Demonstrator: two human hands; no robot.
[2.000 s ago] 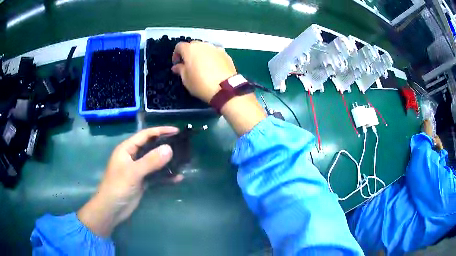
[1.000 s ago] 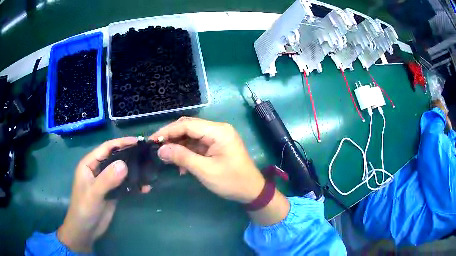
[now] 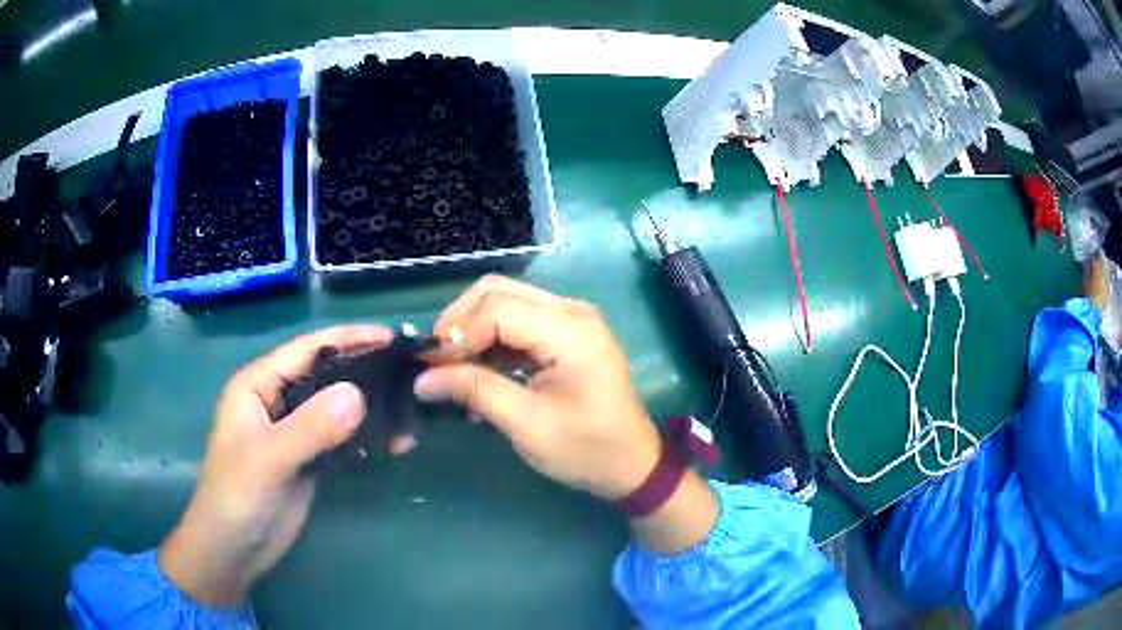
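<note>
A black module (image 3: 375, 391) is held low over the green mat in front of me. My left hand (image 3: 273, 431) grips its left side, thumb on top. My right hand (image 3: 560, 388) has thumb and forefinger pinched at the module's upper right edge, beside two small whitish bits. Whether a small black part is between these fingertips is hidden. The white bin (image 3: 550, 222) holds a heap of small black ring-shaped parts. The blue bin (image 3: 293, 185) to its left holds fine dark pieces.
An electric screwdriver (image 3: 732, 357) lies right of my right hand, bit pointing away. White housings (image 3: 800, 117) with red leads stand at the back right, near a white adapter (image 3: 930, 251) with looped cable. Black modules (image 3: 62, 289) lie far left. Another person's blue sleeve (image 3: 1058, 418) is at right.
My right hand has come back from the white bin to the module and stays there. The screwdriver has come into full view. The view has shifted slightly.
</note>
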